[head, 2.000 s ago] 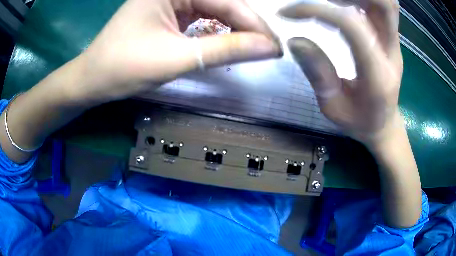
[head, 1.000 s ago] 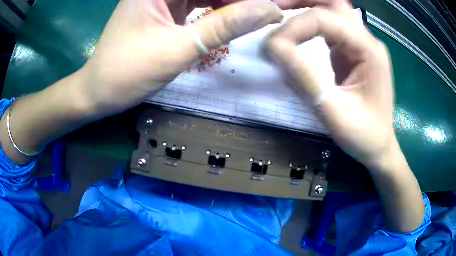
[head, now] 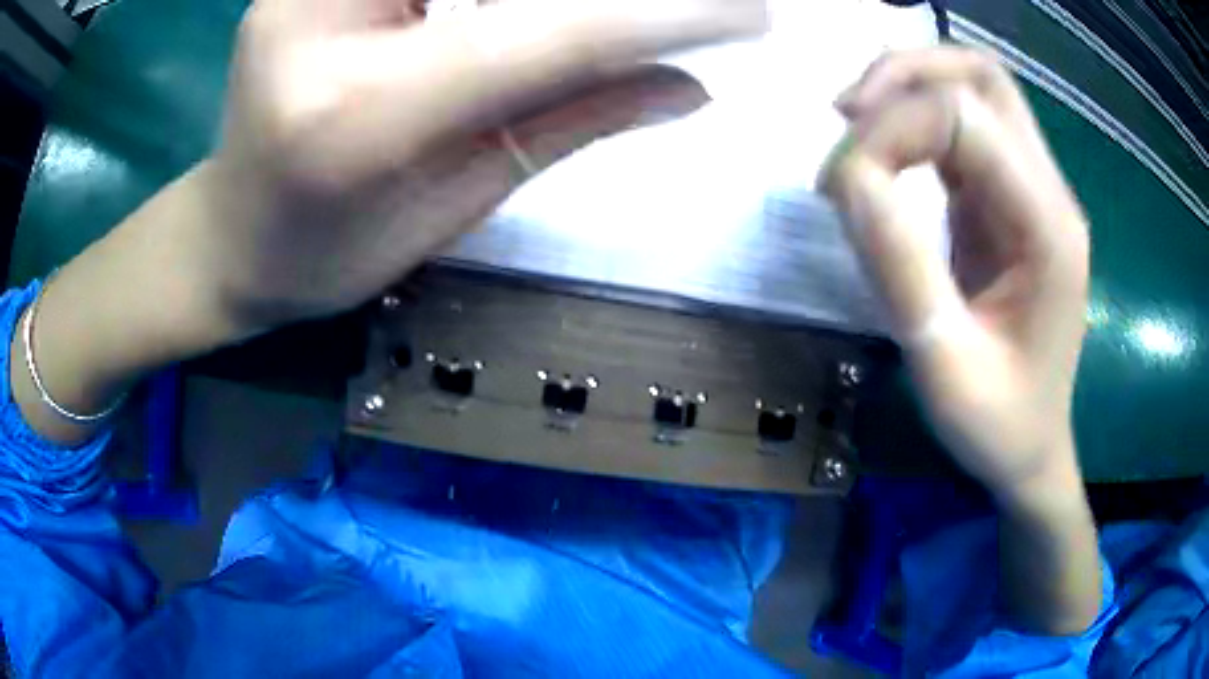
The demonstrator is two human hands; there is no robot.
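Note:
The metal fixture (head: 610, 338) lies at the tray's near edge, with several small dark squarish nests in a row. Beyond it is white, faintly ruled paper (head: 636, 219). My left hand (head: 385, 133) is over the paper's left side, blurred, with thumb and fingers apart; its upper part is cut off by the top edge. My right hand (head: 961, 252) is over the paper's right side, its thumb and index fingertips close together. Whether anything tiny is between them cannot be told. The orange-red specks are not visible.
The glossy green bench top (head: 1147, 265) extends on both sides. Metal rails (head: 1100, 100) run along the upper right. The wearer's blue smock (head: 530, 570) is below the fixture, with blue stool parts (head: 859, 597) at lower right.
My left hand has turned and now covers the orange-red pile. My right hand has moved right, away from my left fingertips. The fixture appears slightly higher in view.

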